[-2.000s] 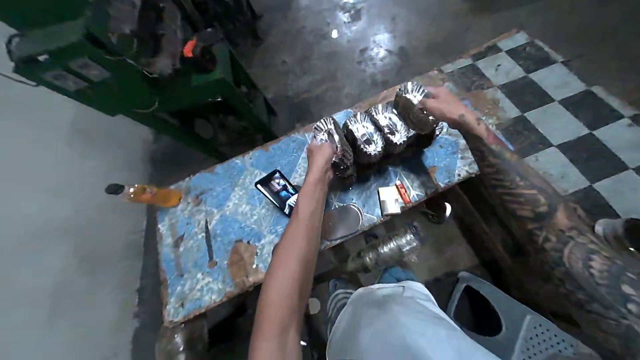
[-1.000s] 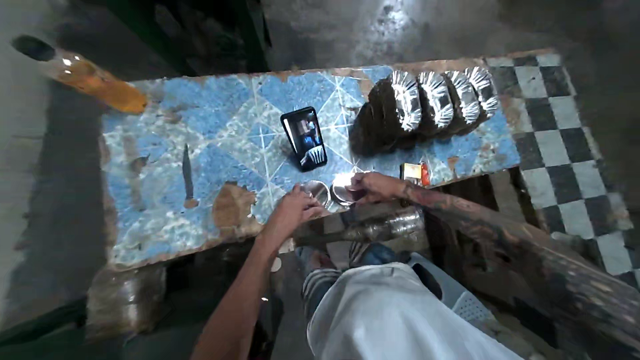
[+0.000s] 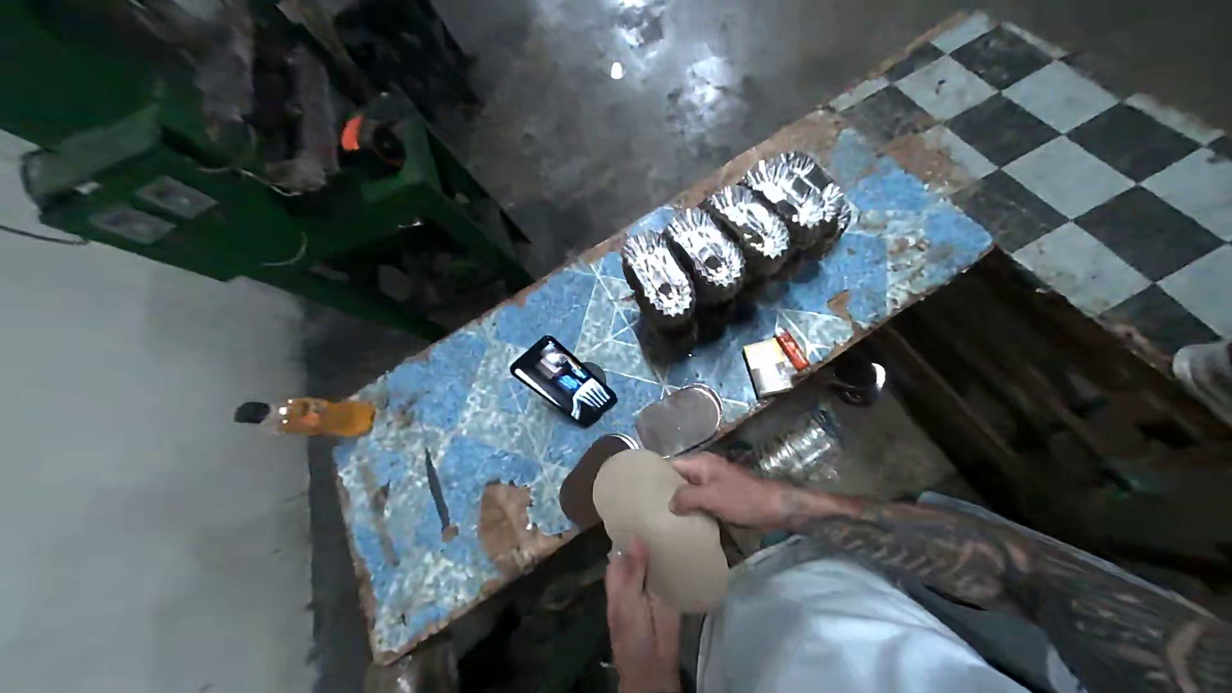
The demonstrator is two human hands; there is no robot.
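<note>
Both hands hold a beige, sole-shaped flat piece over the near edge of the blue table. My left hand grips its lower left side, thumb on top. My right hand pinches its upper right side. A dark brown flat piece lies partly beneath it on the table. Just beyond is an oval piece with a metal rim. Several stacks topped with crinkled silver material stand in a row farther back. A phone with its screen lit lies left of them.
A knife-like tool lies on the left of the blue table. An orange bottle is at its left edge. A small box and a red lighter sit near the front edge. Green machinery stands behind; a checkered surface adjoins at right.
One second ago both hands were at the round rimmed pieces by the table edge. Now they hold a beige flat piece close to my body. The view has turned.
</note>
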